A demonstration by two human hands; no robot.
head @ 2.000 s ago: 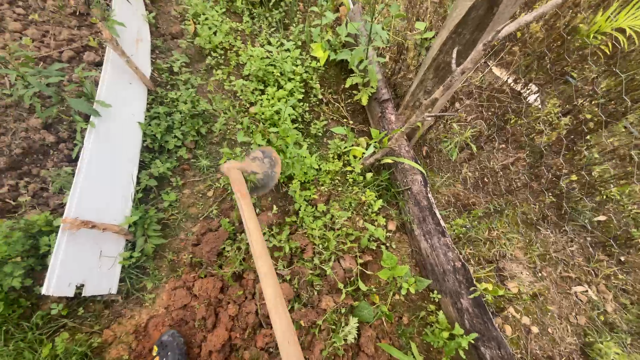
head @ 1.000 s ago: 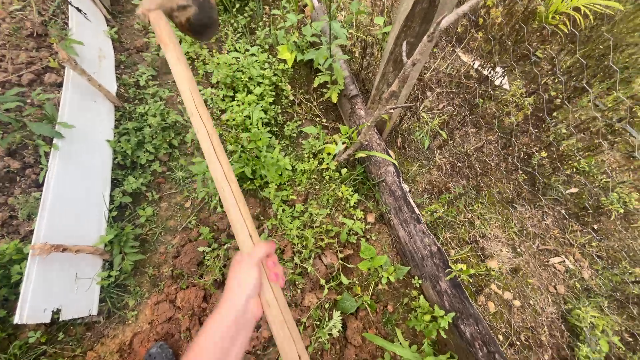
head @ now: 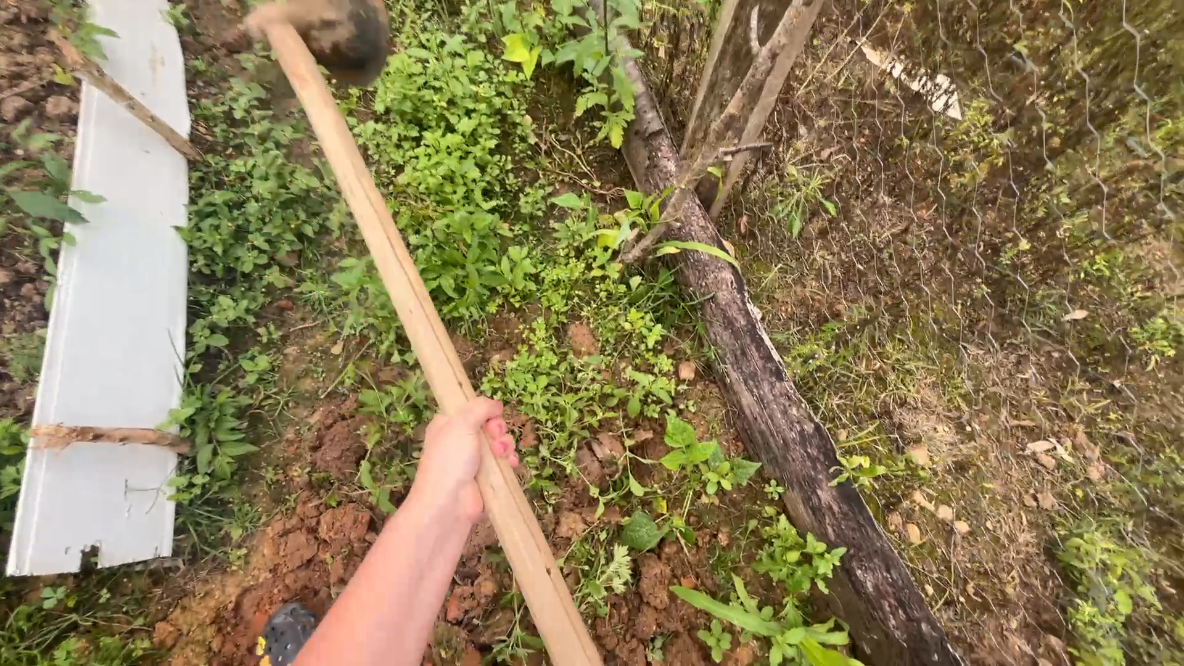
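My left hand point(head: 462, 453) is closed around the long wooden handle point(head: 398, 268) of a hoe, near the middle of the view. The handle runs from the bottom edge up to the upper left and has a long dark line, perhaps a crack, along it. At its top end the hoe's dark, rounded metal head point(head: 350, 39) is blurred and raised over the green weeds point(head: 444, 139). Reddish clods of soil point(head: 305, 546) lie below and around my forearm. My right hand is out of view.
A weathered log point(head: 777, 398) runs along the right side, with a leaning forked branch point(head: 731, 120) by it. Beyond it is wire mesh point(head: 1045, 185). A white panel point(head: 120, 305) with sticks across it lies at left. A dark shoe tip point(head: 287, 629) shows at the bottom.
The hoe's head was low among the weeds two seconds ago and is now up at the top left. My left hand, unseen then, has come into view on the handle.
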